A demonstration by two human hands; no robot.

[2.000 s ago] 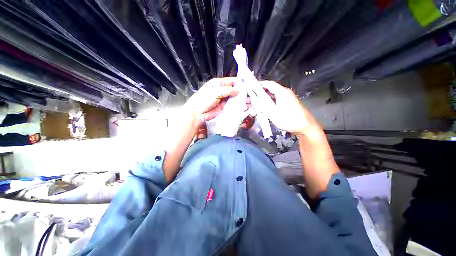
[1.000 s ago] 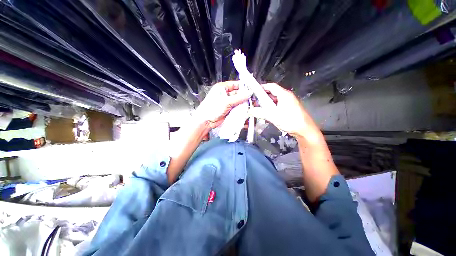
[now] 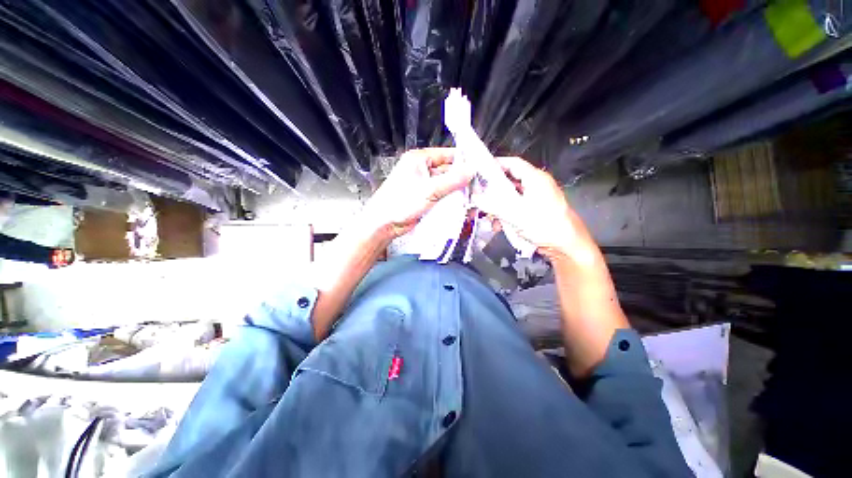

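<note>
A bundle of white tags [image 3: 459,114] is held in front of the blue-grey shirt. Its narrow knobbed end points up and away, and white strips fan out below between the hands. My left hand [image 3: 411,191] grips the bundle from the left, thumb and fingers pinching the strips. My right hand [image 3: 532,205] grips it from the right, with the fingers bent around the strips. The white is overexposed, so single tags and any print cannot be told apart.
Dark jackets in clear film [image 3: 327,84] hang in a dense row ahead. Green tape [image 3: 794,26] marks one at the upper right. White wrapped goods [image 3: 103,411] lie at lower left. Black garments [image 3: 813,355] are at the right. A white board or sheet [image 3: 691,373] stands at lower right.
The bundle's top end has shifted slightly right and now stands more upright. The strips below have spread and moved between the fingers. Both hands keep their hold, nearly in the same place.
</note>
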